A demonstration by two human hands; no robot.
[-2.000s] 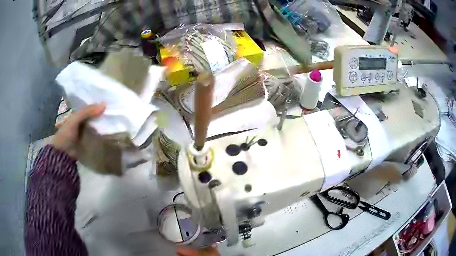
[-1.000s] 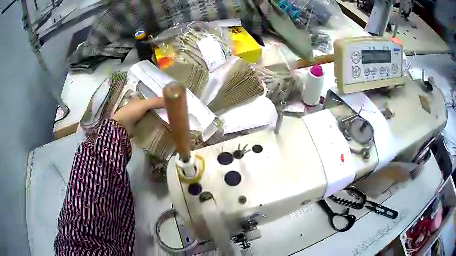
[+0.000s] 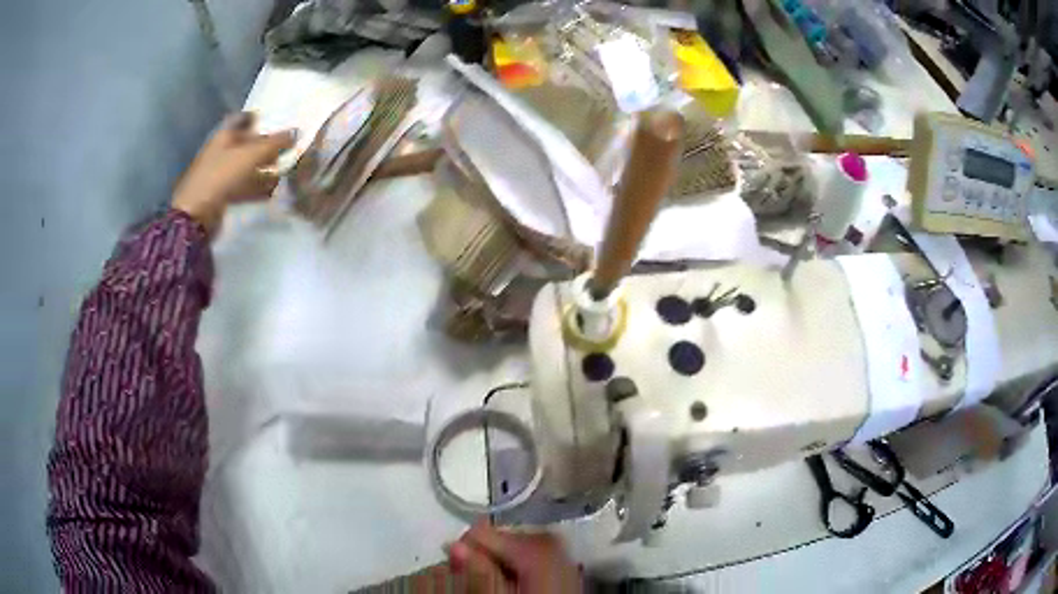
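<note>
My left hand (image 3: 236,166) is at the upper left, fingers apart, beside the left edge of a khaki fabric bundle (image 3: 354,151). The hand looks empty; whether its fingertips touch the bundle is unclear. Another layered khaki bundle (image 3: 470,238) lies left of the sewing machine head (image 3: 754,360), with white pieces (image 3: 511,157) across the stacks behind it. My right hand (image 3: 516,559) is blurred at the bottom edge and partly cut off; I cannot tell whether it holds anything.
A pale tape roll (image 3: 485,462) lies by the needle area. Black-handled scissors (image 3: 845,511) lie right of the needle. A thread cone (image 3: 843,197) and control panel (image 3: 972,176) stand behind the machine. A yellow-and-red box (image 3: 705,72) is at the back.
My left hand has left the white pieces and khaki stack beside the machine and moved left to the other bundle. The view has shifted left. My right hand has come into view since one second ago.
</note>
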